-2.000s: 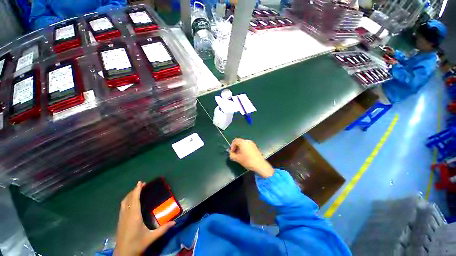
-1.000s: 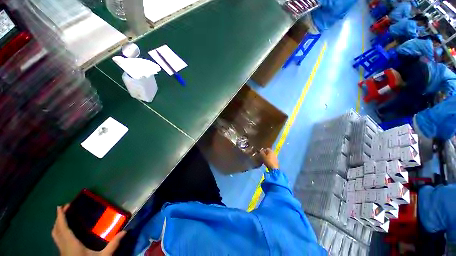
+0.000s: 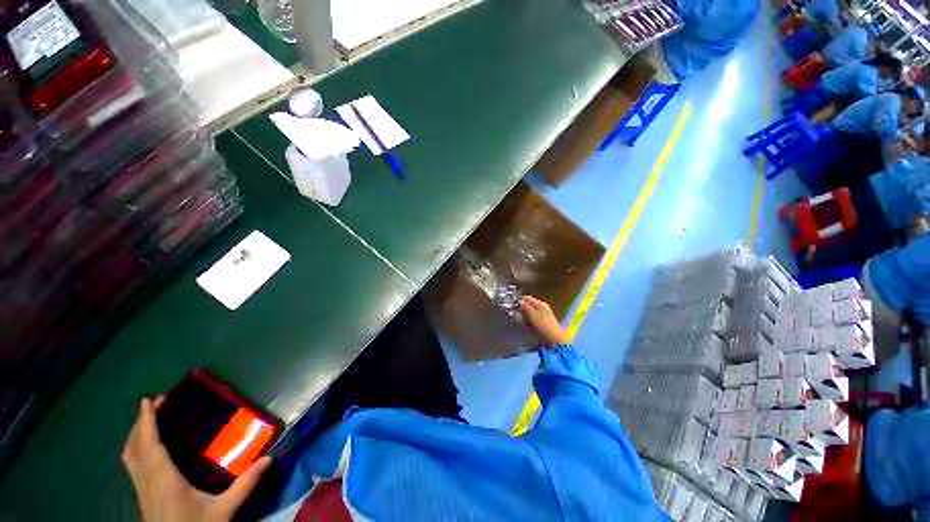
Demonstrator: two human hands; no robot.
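The handheld device [image 3: 211,430], with a red rim, a dark glossy screen and a bright orange-red lower part, is at the lower left by the bench edge. My left hand [image 3: 168,479] holds it by its sides, thumb at the near end. My right hand [image 3: 541,319] is stretched out over the open brown cardboard box [image 3: 556,245] below the bench edge. Its fingertips are together by a shiny clear scrap [image 3: 507,297]; I cannot tell whether they grip it. More clear scraps lie in the box.
A stack of clear trays [image 3: 133,153] stands at the left. A white card [image 3: 244,269], a white bottle [image 3: 319,173] with tissue, and a blue pen [image 3: 394,164] lie on the green bench [image 3: 438,133]. Stacked white boxes [image 3: 816,357] stand at the right; people in blue sit beyond.
My right hand has moved from above the bench to over the cardboard box. The view has turned right. My left hand still holds the device.
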